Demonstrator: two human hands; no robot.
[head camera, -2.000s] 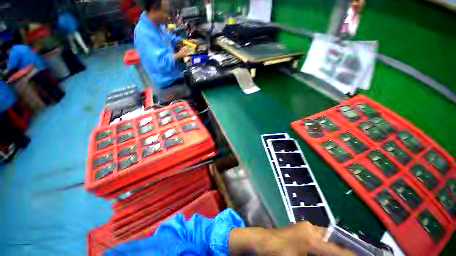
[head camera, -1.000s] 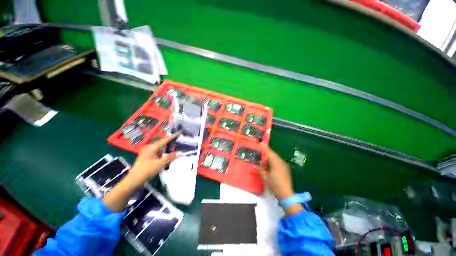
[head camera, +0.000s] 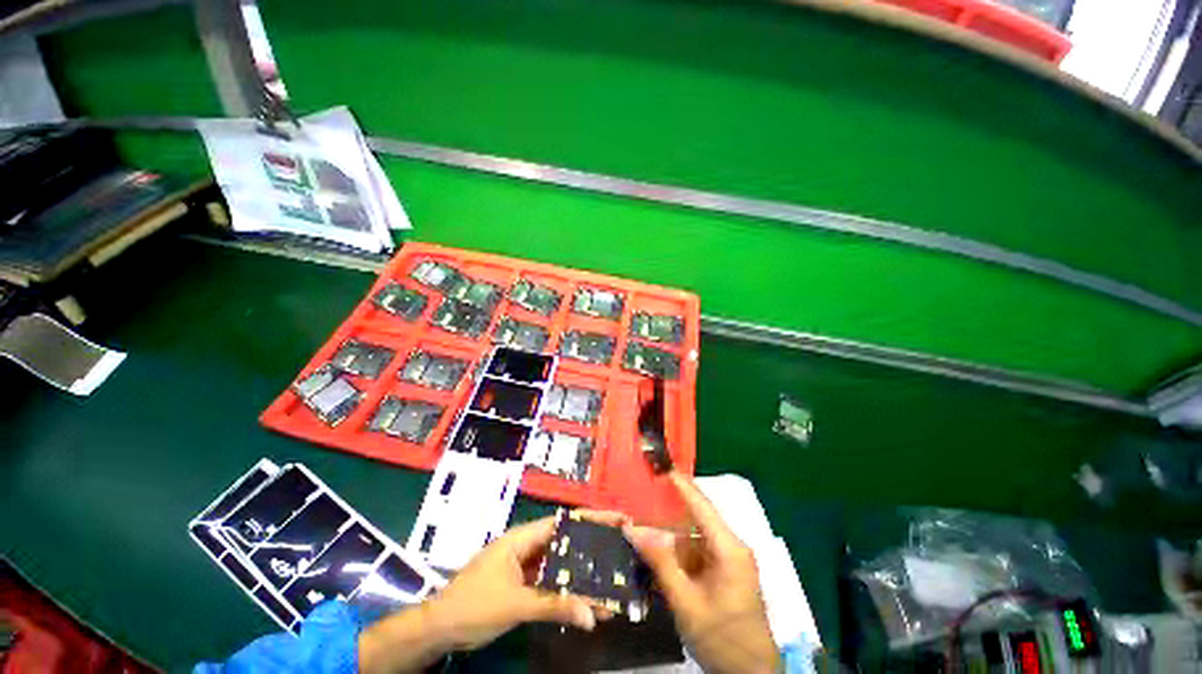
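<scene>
A dark circuit board (head camera: 593, 566) with small gold and pale spots is held low in the middle. My left hand (head camera: 494, 599) grips its left side and lower edge. My right hand (head camera: 718, 579) has its thumb at the board's right edge; a narrow black piece (head camera: 653, 428) stands up from its fingertips over the red tray, perhaps an adhesive piece seen edge-on. A white sticker sheet (head camera: 461, 507) with three black rectangles at its upper end lies over the front of the red tray (head camera: 481, 471). Stacked sticker sheets (head camera: 310, 533) lie at the left.
The tray holds many boards. A loose board (head camera: 794, 419) lies right of it. White paper (head camera: 751, 527) and a dark flat plate (head camera: 593, 648) are under my hands. A clear plastic bag (head camera: 969, 579) and a power supply (head camera: 1041, 648) stand lower right. The green partition runs behind.
The view has swung right from the left side of the bench. The sticker sheet held by my left hand now lies on the tray. Both hands have come together low at a board.
</scene>
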